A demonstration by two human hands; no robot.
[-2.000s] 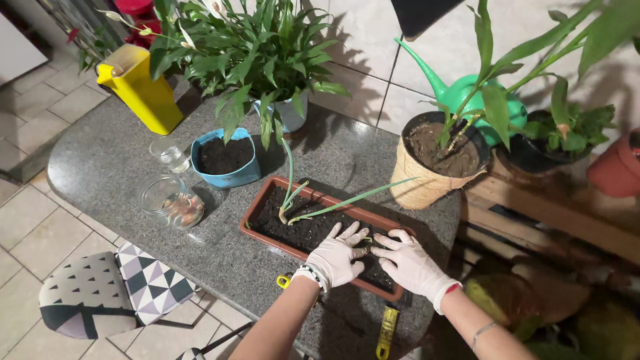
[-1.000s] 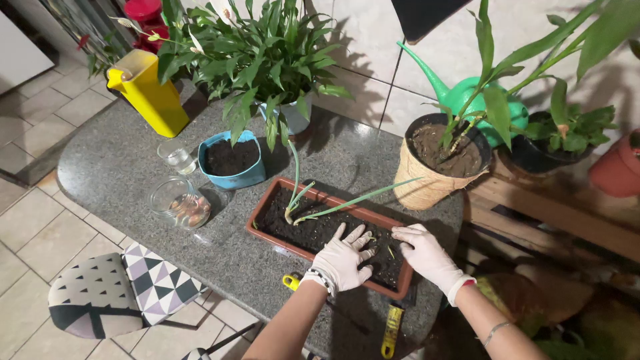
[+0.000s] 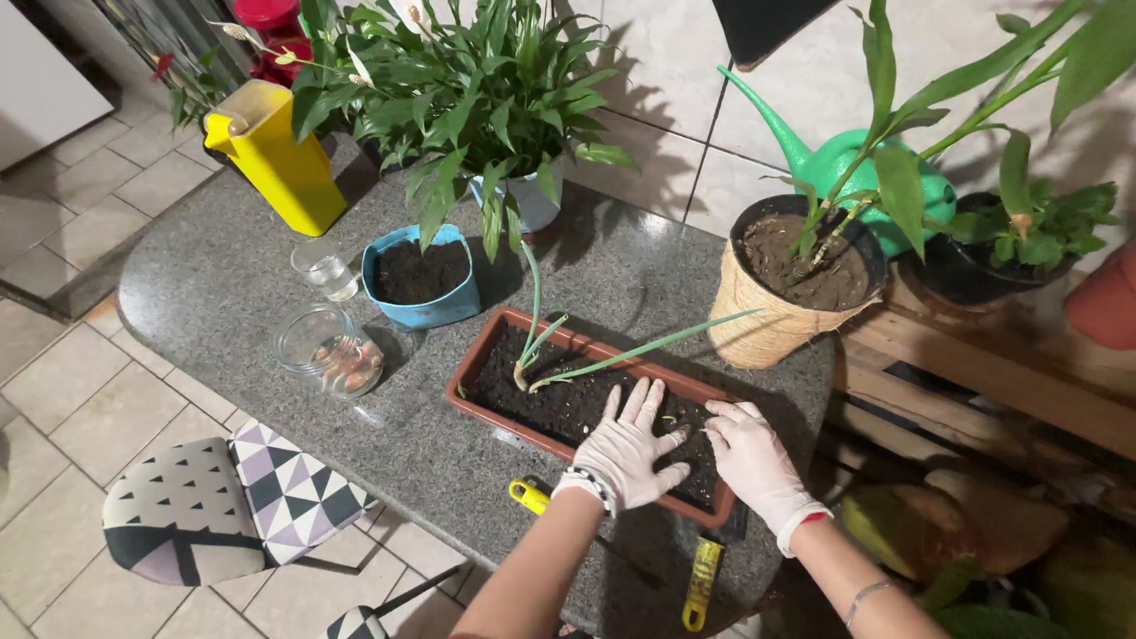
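A brown rectangular planter [image 3: 510, 428] full of dark soil lies on a granite table. Two spring onion plants [image 3: 525, 373] with long green leaves grow at its left part. My left hand [image 3: 626, 448], in a white glove, rests on the soil with fingers spread and holds nothing. My right hand [image 3: 750, 453], gloved too, is over the planter's right end, its fingertips drawn together near a small pale bit at the soil; whether they pinch it I cannot tell. Two yellow tool handles, one at the left [image 3: 530, 497] and one at the right [image 3: 702, 586], show by the planter's front edge.
Left of the planter stand a blue pot of soil [image 3: 426, 312], a glass of water [image 3: 327, 273] and a glass jar with small bulbs [image 3: 342, 359]. Behind are a yellow container [image 3: 288, 169], a potted peace lily [image 3: 524, 202], a fibre-wrapped pot [image 3: 759, 328] and a green watering can [image 3: 923, 191].
My left hand has stayed on the soil, its fingers more widely spread than two seconds ago. My right hand moved out to the planter's right rim, and its fingers have since drawn together.
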